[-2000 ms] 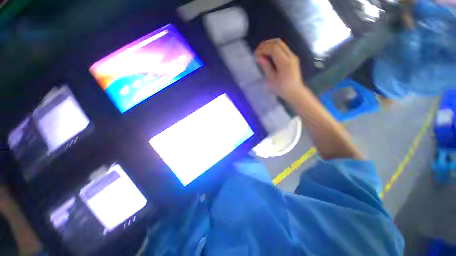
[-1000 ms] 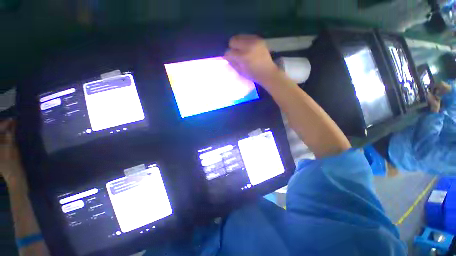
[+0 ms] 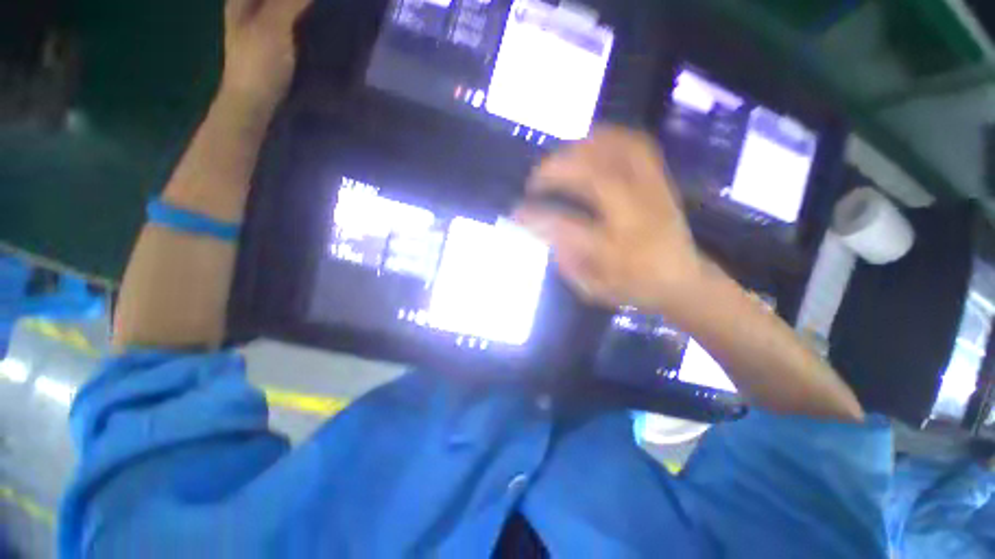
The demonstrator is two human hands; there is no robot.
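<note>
Several tablets with lit screens lie two by two in a black foam tray (image 3: 295,289). The lower left tablet (image 3: 491,282) shows pale panels on a dark screen. The upper left tablet (image 3: 551,71) and upper right tablet (image 3: 772,164) show similar panels. The lower right tablet (image 3: 704,366) is partly behind my right forearm. My right hand (image 3: 616,218), blurred, is over the tray's middle with curled fingers by the lower left screen's top right corner; contact is unclear. My left hand (image 3: 262,49) is at the tray's upper left edge, cut off by the picture's top, its fingertips unclear.
A white roll (image 3: 873,224) with a pale strip trailing down stands right of the tray. Another black tray (image 3: 900,311) with a bright screen lies farther right. A white tub (image 3: 668,428) is below the bench edge. A person's blue sleeve (image 3: 944,508) shows at the lower right.
The view has swung left. My right hand has moved from the upper right screen to the lower left one. The upper right screen has changed from a colourful picture to pale panels.
</note>
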